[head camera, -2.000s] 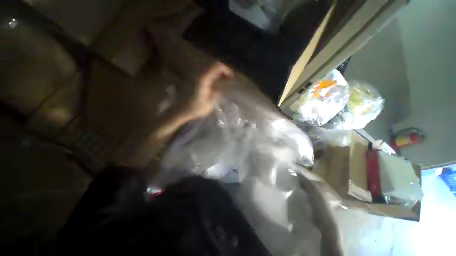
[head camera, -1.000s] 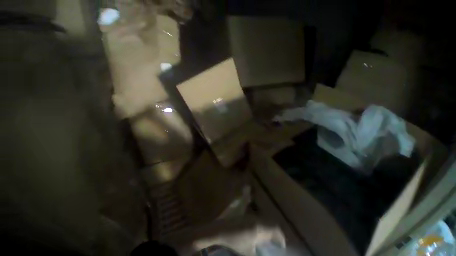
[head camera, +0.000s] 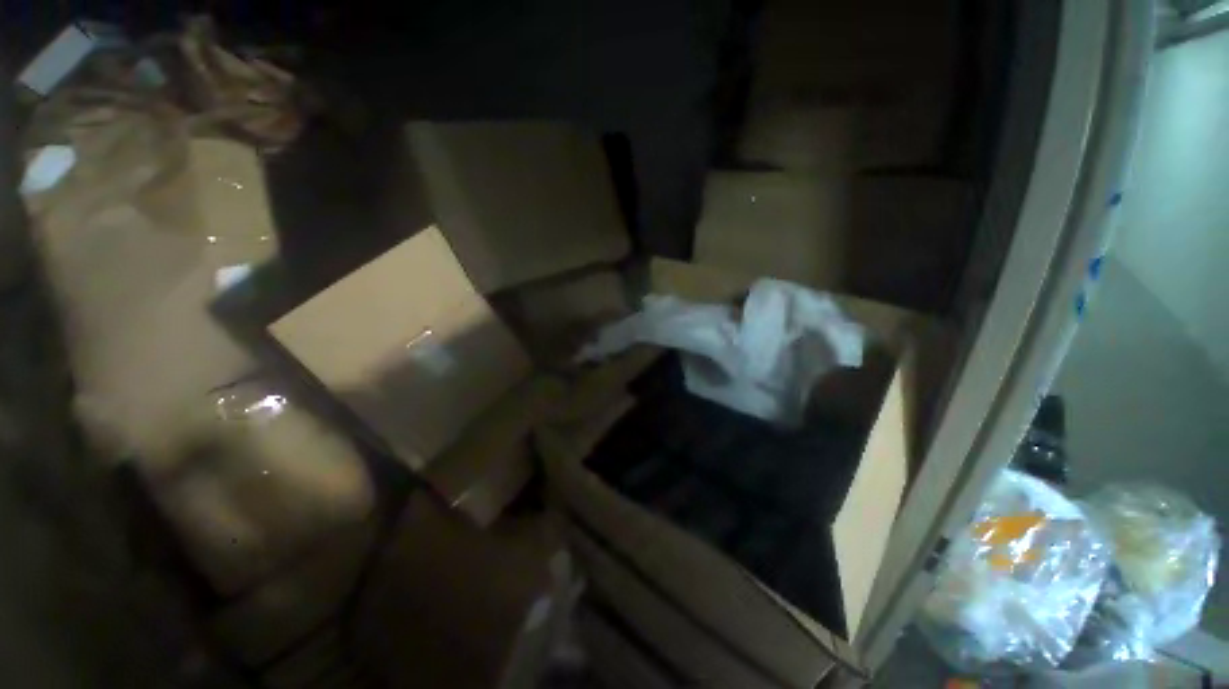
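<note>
An open brown carton (head camera: 687, 579) stands at the lower centre right, with its flaps up. Dark contents (head camera: 735, 471) lie inside it; what they are cannot be told. A crumpled white packing sheet (head camera: 775, 353) lies over the carton's far side and reaches left across its edge. Neither my left hand nor my right hand shows in the picture. A bit of clear plastic (head camera: 550, 622) lies near the bottom edge, blurred and dim.
Another open carton (head camera: 404, 357) stands left of centre. Taped cartons and brown paper (head camera: 121, 289) are stacked at the left. More cartons (head camera: 829, 222) stand behind. A door frame (head camera: 1031, 323) runs down the right, with filled plastic bags (head camera: 1031, 572) beyond it.
The hand and the large clear bag seen two seconds ago are out of view. Since one second ago the view has swung right, showing more of the doorway and filled bags.
</note>
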